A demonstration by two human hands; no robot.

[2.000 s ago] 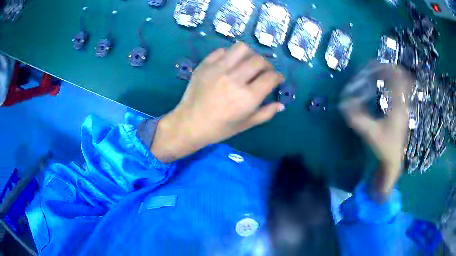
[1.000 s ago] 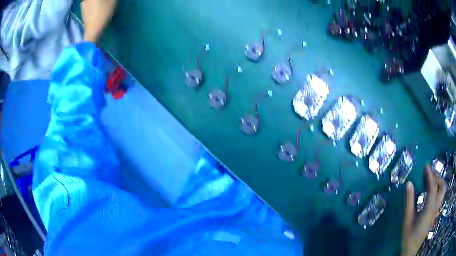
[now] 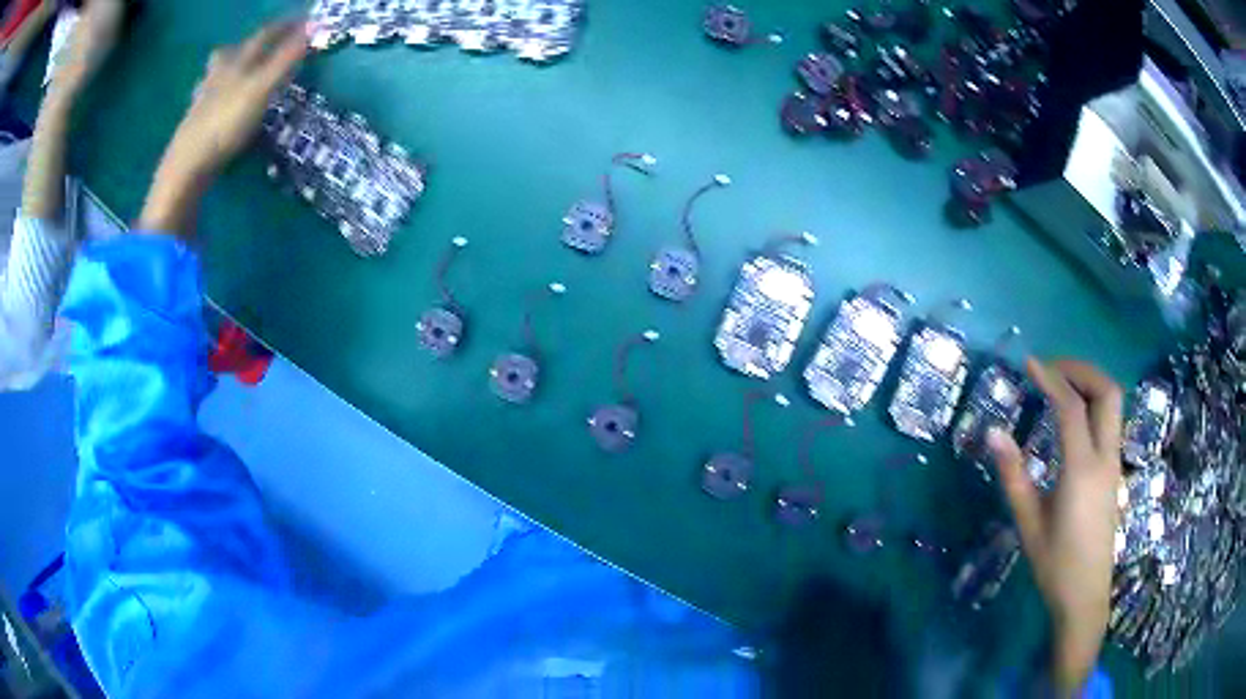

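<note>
Silvery circuit boards [image 3: 765,317] lie in a slanting row on the green mat. Dark wired modules [image 3: 588,227] lie behind and in front of that row, with thin leads and white plugs. My right hand [image 3: 1073,492] is over the row's right end, thumb and fingers apart near a board [image 3: 991,407]; no held part shows. My left hand [image 3: 232,116] reaches to the upper left, blurred. Its fingertips are at the end of a tight board row [image 3: 451,22], beside a second stacked row [image 3: 344,171]. Whether it grips a board is unclear.
A board pile [image 3: 1189,505] lies at right. A dark module pile [image 3: 916,75] is at the far edge, beside a white bench unit [image 3: 1134,178]. Another person's arm [image 3: 52,164] is at far left. A red stool part [image 3: 239,352] shows below the mat edge.
The view has shifted, bringing the two stacked board rows into sight. My left hand is at the upper left, away from the modules it was over earlier. My right hand remains by the boards at right.
</note>
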